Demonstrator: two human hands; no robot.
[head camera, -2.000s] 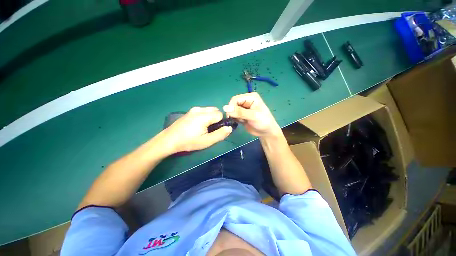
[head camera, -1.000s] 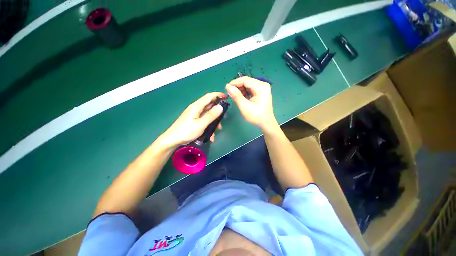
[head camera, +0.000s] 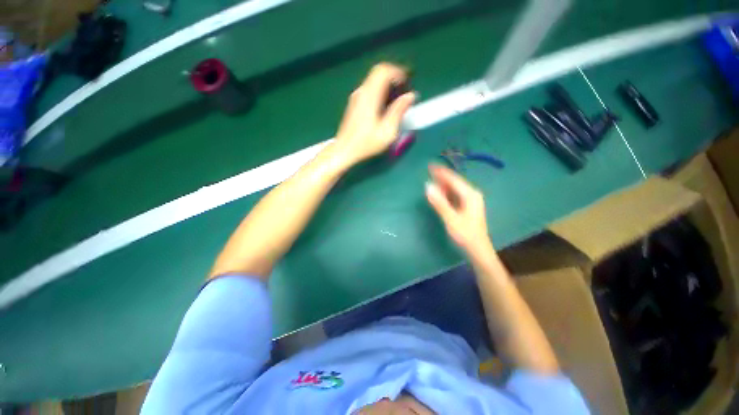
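Note:
My left hand (head camera: 377, 117) is reached out over the curving white strip. It holds a hair dryer unit whose magenta end ring (head camera: 402, 145) shows below my fingers; dark parts show at my fingertips. The rest of the unit is hidden by my hand. My right hand (head camera: 460, 209) is above the green bench, thumb and fingers slightly apart, with nothing clear in it. The cutters with blue handles (head camera: 484, 160) lie just beyond my right hand, with dark specks around them.
Another unit with a magenta ring (head camera: 212, 77) stands beyond the white strip (head camera: 194, 198). Black handle shells (head camera: 559, 136) lie at right. A carton (head camera: 640, 217) of black shells is beside the bench. A post (head camera: 531, 40) rises from the strip. A blue bin (head camera: 724, 55) is far right.
My left hand has moved forward and to the right with the unit, from the near edge to over the white strip. My right hand has moved apart from it, uncovering the cutters. The view has shifted.

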